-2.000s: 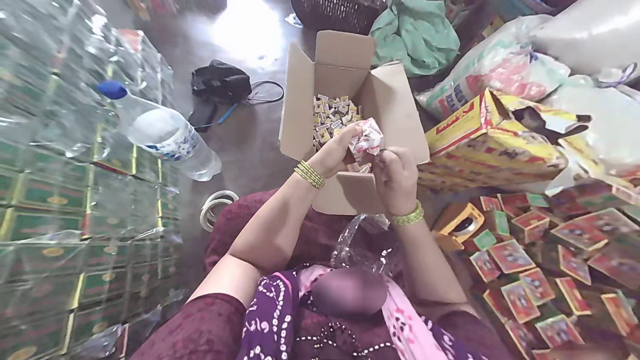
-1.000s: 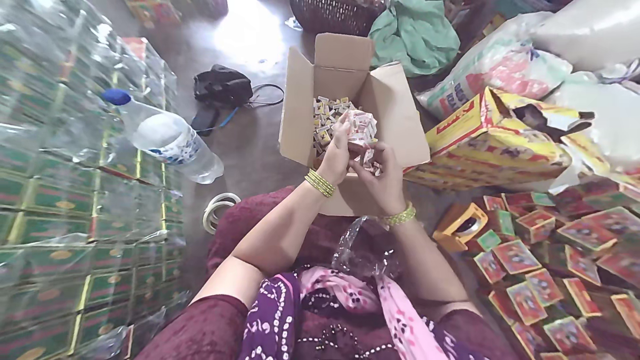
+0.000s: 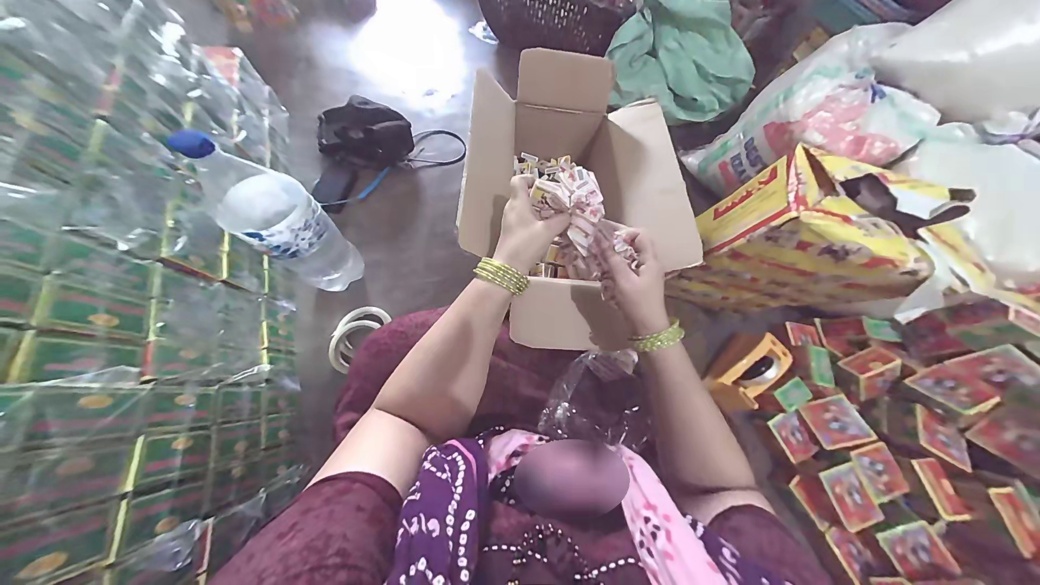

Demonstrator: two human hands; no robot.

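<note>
An open cardboard box [image 3: 565, 313] stands in front of me, with many small printed packets [image 3: 552, 168] inside. Over it, my left hand [image 3: 526, 223] grips a bunched clear plastic bag of small printed packets [image 3: 578, 195] at its gathered part. My right hand [image 3: 635, 272] pinches the trailing part of the same bag near the box's right side. Bangles ring both wrists. Crumpled clear plastic [image 3: 589, 398] lies on my lap, below the box.
Wrapped stacks of green boxes [image 3: 89, 325] and a water bottle [image 3: 280, 219] are at left, near a black bag [image 3: 366, 130] and tape rolls [image 3: 356, 337]. At right are a yellow carton [image 3: 804, 252], a yellow tape dispenser [image 3: 756, 370], scattered red boxes [image 3: 837, 421] and sacks [image 3: 829, 114].
My left hand has moved from beneath the bunch to its gathered part, and my right hand has shifted right, away from the left. The bag now looks drawn out between them.
</note>
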